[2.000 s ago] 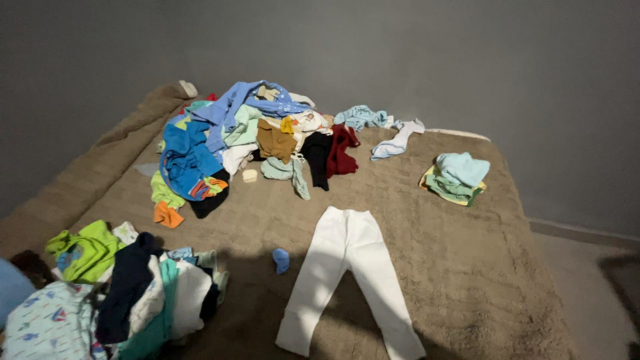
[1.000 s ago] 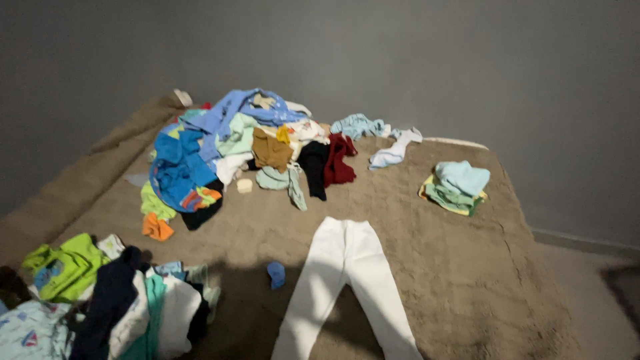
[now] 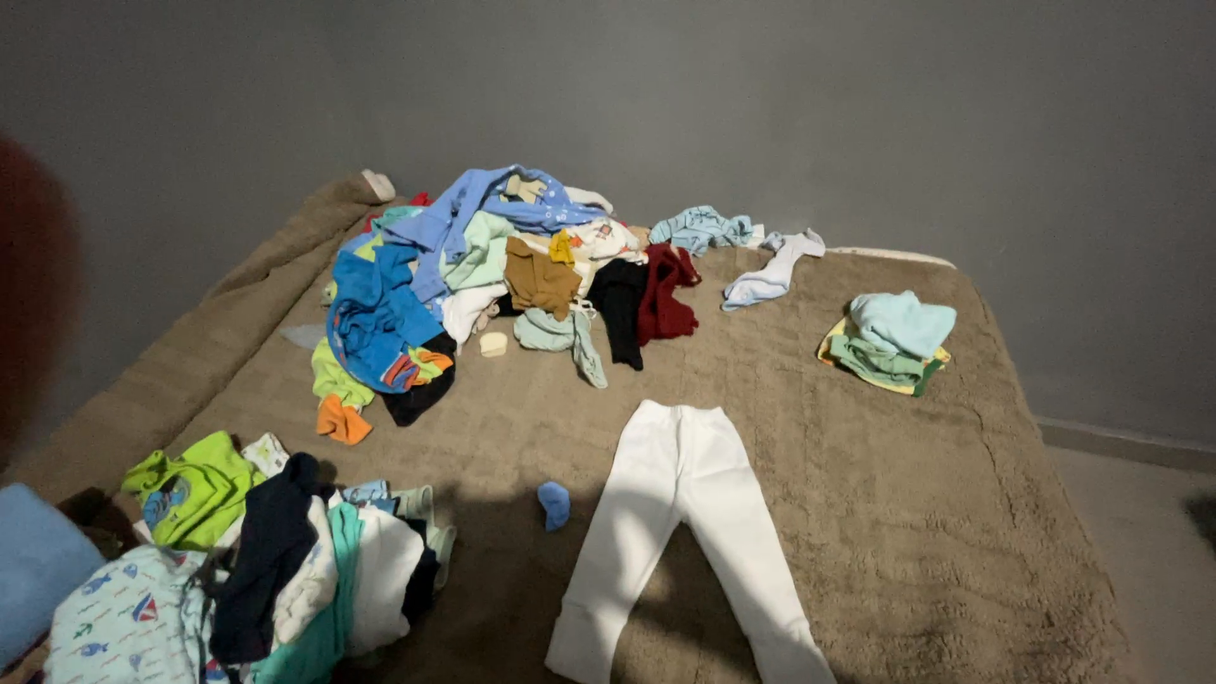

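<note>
Neither of my hands can be made out in the head view; a dark red, blurred shape at the far left edge is too close to identify. White trousers (image 3: 679, 494) lie flat with the legs spread and the waist pointing away from me, partly in shadow. A small blue sock-like piece (image 3: 553, 505) rests to their left. Behind them spreads a loose heap of small clothes, with a blue garment (image 3: 380, 313), a brown one (image 3: 540, 275) and a dark red one (image 3: 668, 294). A small stack of folded clothes (image 3: 898, 328) is at the right.
The brown fleece blanket (image 3: 912, 532) covers the bed, which meets a grey wall (image 3: 760, 95). Another pile, with a navy garment (image 3: 271, 556) and a lime green one (image 3: 204, 484), fills the near left. A pale blue sock (image 3: 774, 271) lies near the wall.
A dark red blurred shape has come into view at the left edge. The trousers and the piles of clothes have not plainly moved.
</note>
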